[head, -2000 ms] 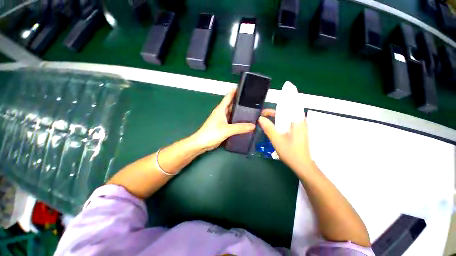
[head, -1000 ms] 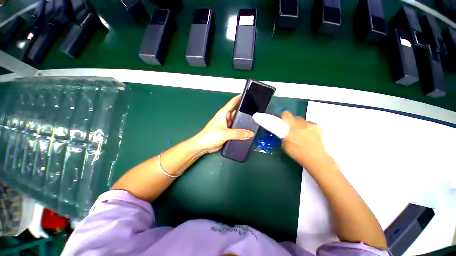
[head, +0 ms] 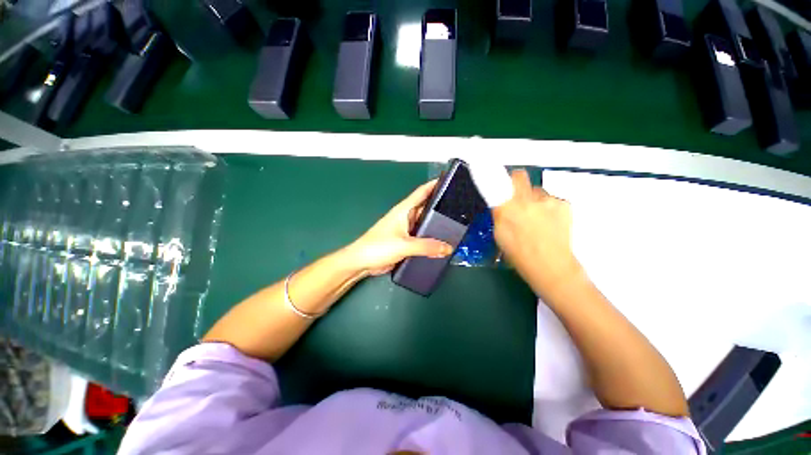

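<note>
A dark grey oblong unit [head: 436, 233] with a glossy black panel at its far end is tilted in my left hand [head: 394, 238], with the thumb across its body. My right hand [head: 536, 229] holds a white pointed wiping cloth [head: 491, 178] at the right edge of the black panel. The cloth hides part of that edge; I cannot tell if it touches. Small bright blue parts [head: 477, 242] lie on a thin clear plastic bag just right of the unit.
A clear ribbed tray [head: 107, 258] lies far left. A white sheet [head: 658, 284] lies right, with another grey unit [head: 734, 391] at its lower edge. Beyond a white rail [head: 311, 144], several units stand on the green conveyor [head: 533, 98]. A red thing [head: 107, 402] shows at lower left.
The white cloth and my right hand have moved from the unit's middle up to the black panel's right edge. The held unit is tilted further right and sits slightly lower.
</note>
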